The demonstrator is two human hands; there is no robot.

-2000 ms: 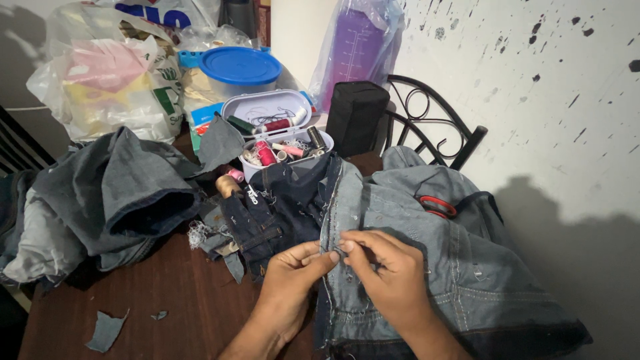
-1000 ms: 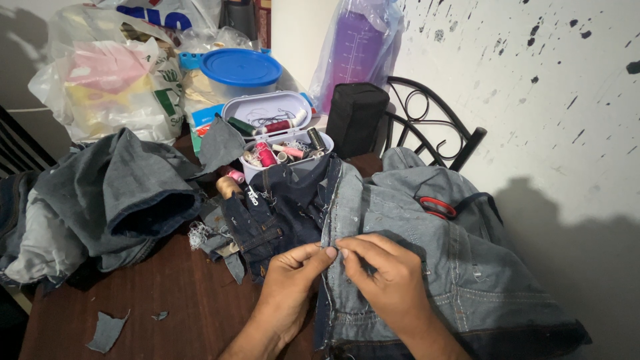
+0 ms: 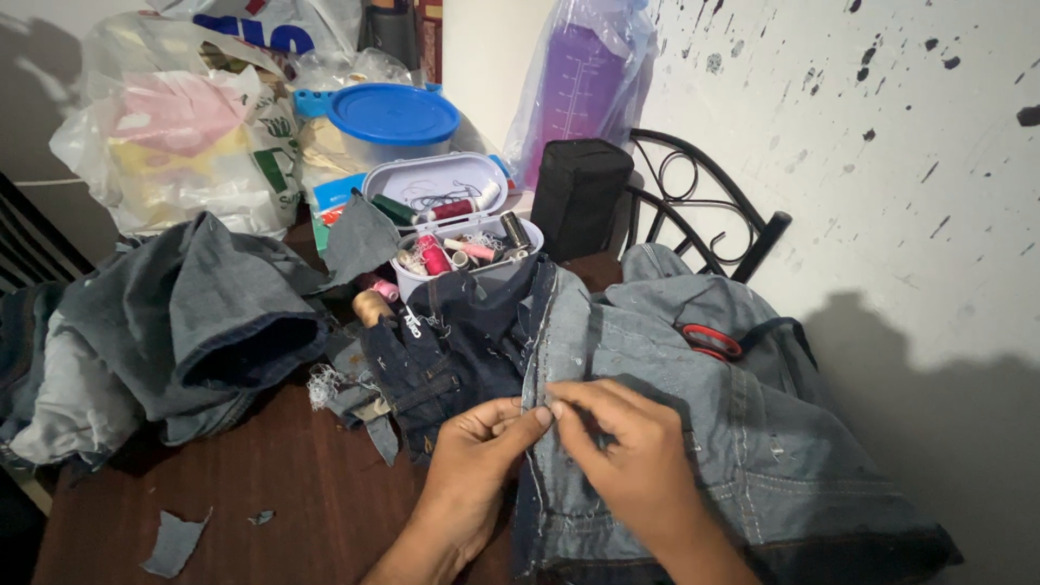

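Observation:
A large piece of denim (image 3: 650, 390), its pale inner side up, lies across the right of the table. My left hand (image 3: 479, 463) pinches its seam edge between thumb and fingers. Close beside it, my right hand (image 3: 630, 451) has thumb and index fingertip together at the same edge; whether a needle or thread is between them is too small to tell. Red scissor handles (image 3: 712, 341) show on the denim beyond my right hand. Dark denim scraps (image 3: 463, 325) lie beyond my left hand, next to an open sewing box (image 3: 520, 264) of thread spools.
More denim (image 3: 244, 317) is heaped at left, and small scraps (image 3: 176, 543) lie on the brown table (image 3: 276, 496). Behind stand a blue-lidded container (image 3: 394, 114), plastic bags (image 3: 179, 154), a black case (image 3: 581, 199) and a bagged purple bottle (image 3: 581, 89). A metal chair (image 3: 703, 175) is by the wall.
Both hands stay at the denim's edge. The fingers of my right hand have shifted slightly, while the denim and the things around it lie as before.

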